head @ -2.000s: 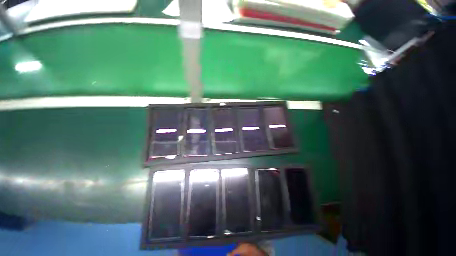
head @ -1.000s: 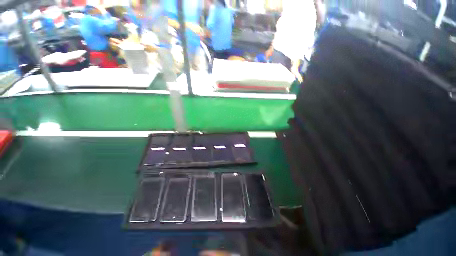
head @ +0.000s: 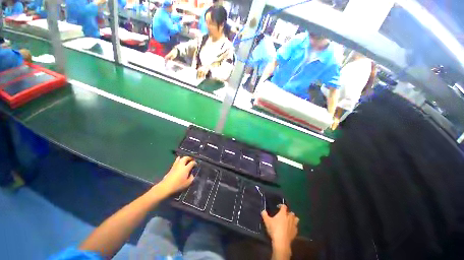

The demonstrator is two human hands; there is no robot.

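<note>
Two black trays of smartphones lie one behind the other on the dark green work surface. The back tray [head: 227,160] holds several phones with a short white line on dark screens. The front tray [head: 219,221] holds several phones with dark screens, such as this smartphone [head: 225,199] near its middle. My left hand [head: 179,176] is over the leftmost phone, with its fingers bent and the phone mostly hidden; its grip is unclear. My right hand [head: 281,222] has thumb and finger on either side of the rightmost phone's lower part, still in the tray.
A red tray [head: 60,79] with dark phones is at the far left. A tall black ridged stack [head: 386,177] stands close on the right. The green conveyor [head: 152,91] runs behind the trays. Metal posts [head: 231,96] rise there. People in blue and light clothes are across the line.
Both hands have come up from below the front tray onto its end phones. The view has tilted and widened, showing the red tray and people across the line.
</note>
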